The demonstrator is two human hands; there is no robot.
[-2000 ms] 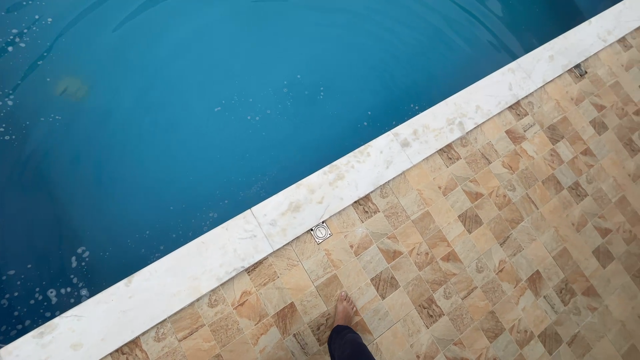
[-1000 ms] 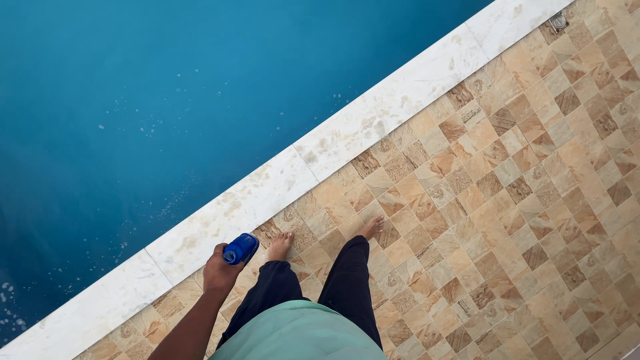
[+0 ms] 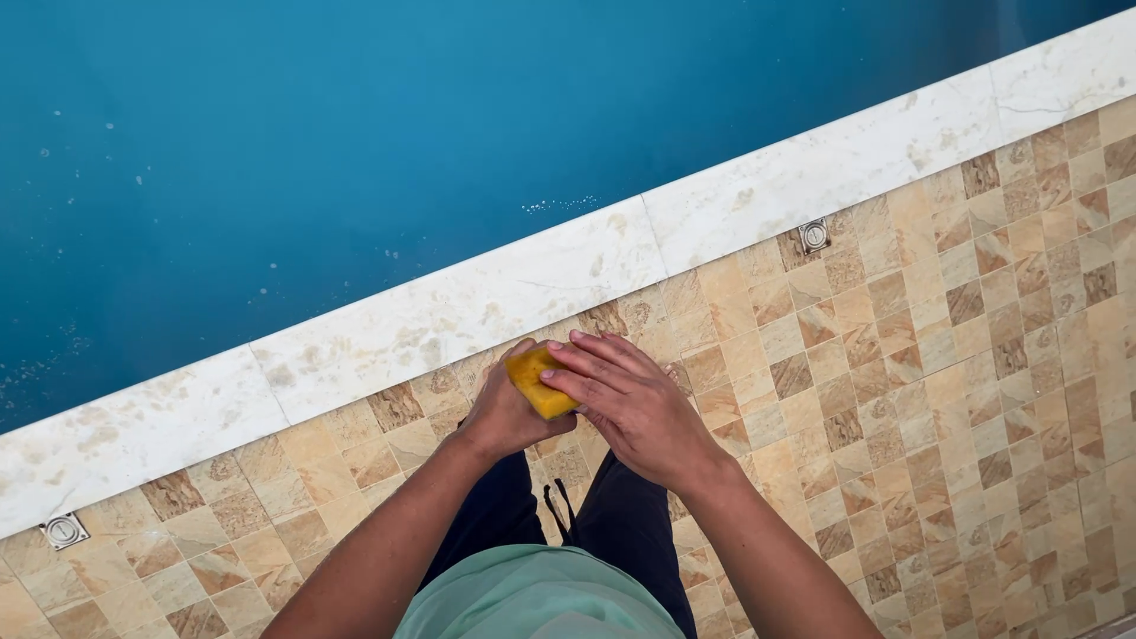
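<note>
A yellow sponge (image 3: 536, 382) is between my two hands, in front of my body. My left hand (image 3: 504, 404) holds it from the left, its fingers mostly hidden behind the sponge. My right hand (image 3: 630, 390) lies over the sponge's right side, fingertips touching its top. Whether the right hand grips it or only rests on it, I cannot tell. No blue object shows in this view.
A white marble pool coping (image 3: 461, 311) runs diagonally, with stains on it. Beyond lies blue pool water (image 3: 355, 160) with small bubbles. I stand on beige and brown patterned tiles (image 3: 870, 426), where metal drain covers (image 3: 814, 235) are set near the coping.
One second ago a hand on the left held a blue object; now both my hands are together at a yellow sponge. The view has turned and shifted.
</note>
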